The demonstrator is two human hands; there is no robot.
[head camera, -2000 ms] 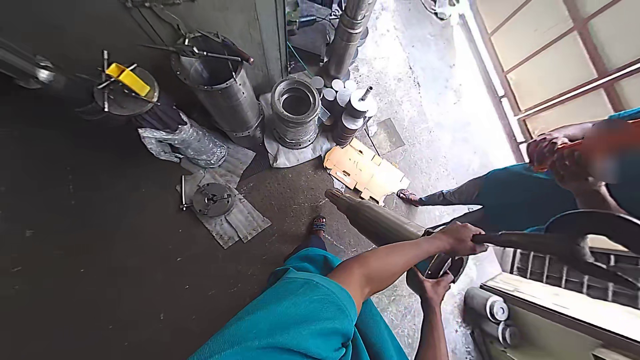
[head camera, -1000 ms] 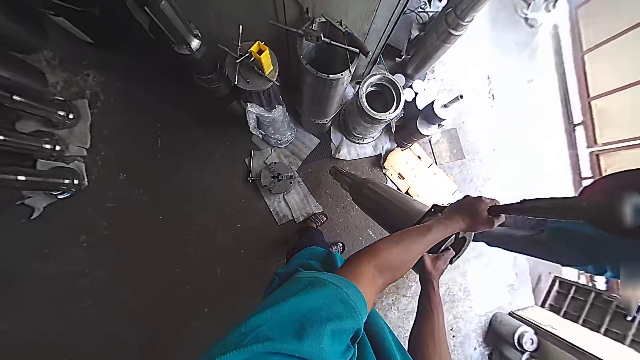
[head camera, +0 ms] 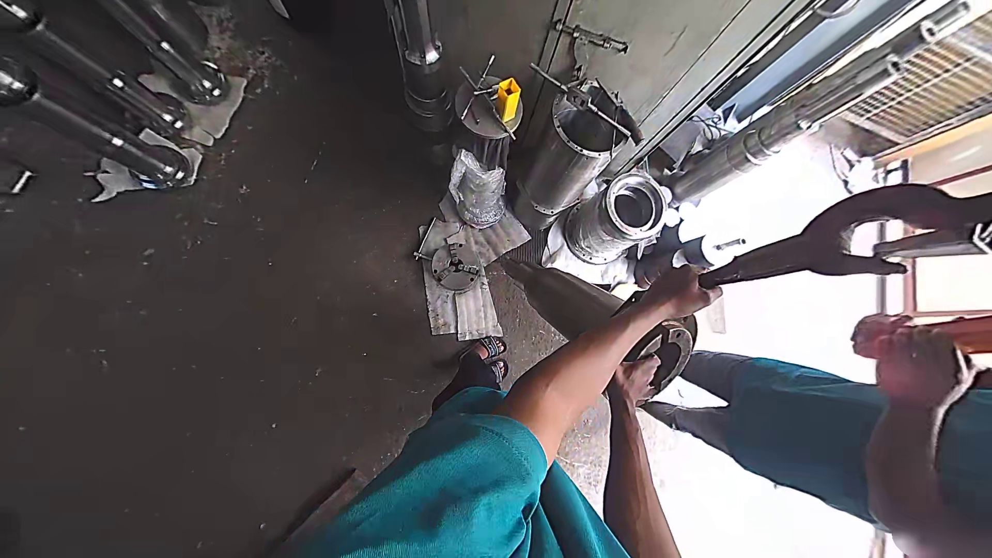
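A long dark metal cylinder [head camera: 570, 298] slants across the floor, its flanged open end [head camera: 678, 349] towards me. My left hand [head camera: 678, 294] is closed at the tapered end of a dark metal hook-shaped tool [head camera: 841, 225], just over the flange. Below it, my right hand [head camera: 639, 378] grips the flange rim, some fingers hidden in the opening. To the right, a co-worker in teal holds a reddish-orange object [head camera: 949, 333] whose kind I cannot tell. A three-jaw chuck [head camera: 456, 267] lies on flattened cardboard beyond my feet.
An open metal cylinder [head camera: 562, 170], a flanged metal sleeve [head camera: 604, 217] and a plastic-wrapped part [head camera: 478, 190] with a yellow block [head camera: 508, 99] above it stand ahead. Several long metal shafts [head camera: 97, 128] are at upper left. A long steel column [head camera: 763, 143] slants at upper right.
The view has swung right-to-left across the scene, bringing the shafts at the left into sight. Both hands stay at the cylinder's flanged end.
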